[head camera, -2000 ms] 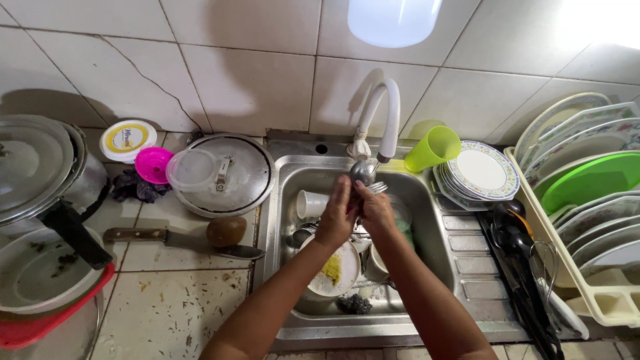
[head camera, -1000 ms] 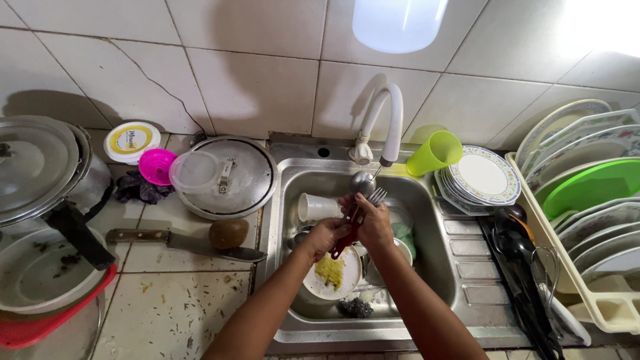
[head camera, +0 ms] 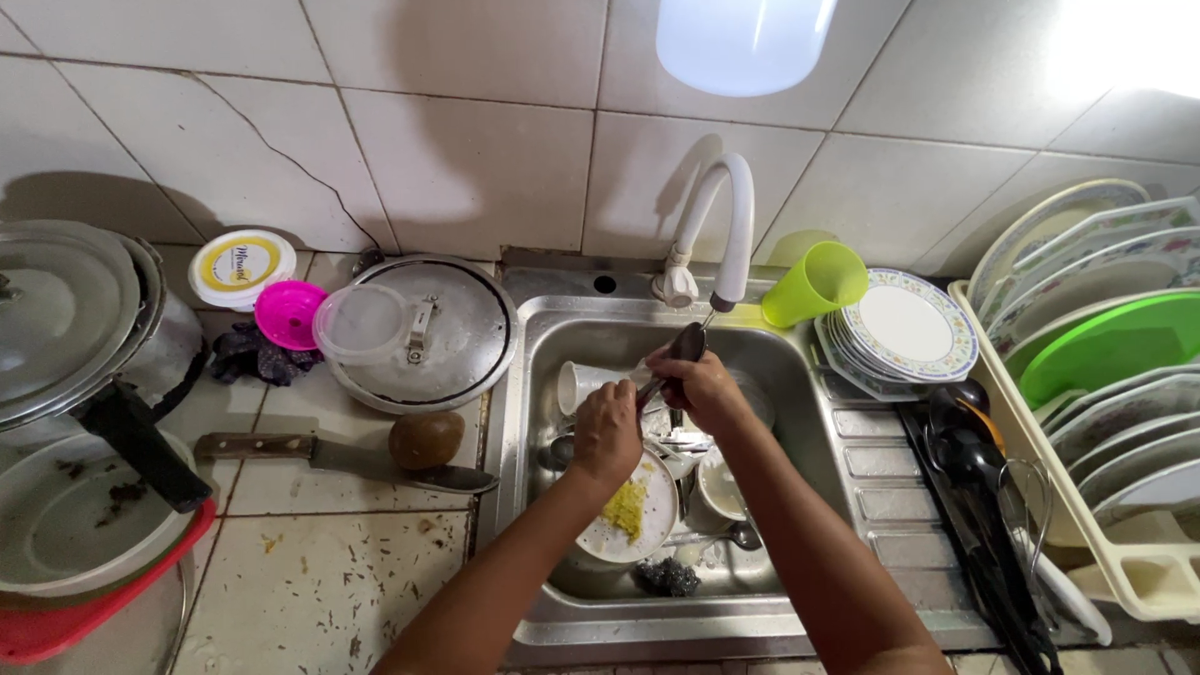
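Observation:
Over the steel sink (head camera: 816, 441), my left hand (head camera: 607, 431) grips the handle end of a metal spoon (head camera: 690, 343). My right hand (head camera: 698, 386) closes around the same spoon nearer its bowl, just under the white curved faucet (head camera: 736, 225), where a thin stream of water runs. Below them in the basin lie a bowl with foam and a yellow sponge (head camera: 626, 511), a white cup (head camera: 577, 388) on its side, another cup (head camera: 722, 483), a spoon (head camera: 745, 535) and a dark scouring pad (head camera: 667, 577). Other cutlery is partly hidden behind my hands.
Left of the sink are a knife (head camera: 272, 446), a brown round object (head camera: 427, 441), a pot lid (head camera: 450, 328) and a pressure cooker (head camera: 84, 319). To the right stand a green cup (head camera: 816, 284), stacked plates (head camera: 914, 323), black utensils (head camera: 970, 459) and a dish rack (head camera: 1050, 487).
One second ago my hands held a fork and red-handled cutlery below the faucet; now a dark-looking spoon is between them. My left hand has moved away from the right along the handle.

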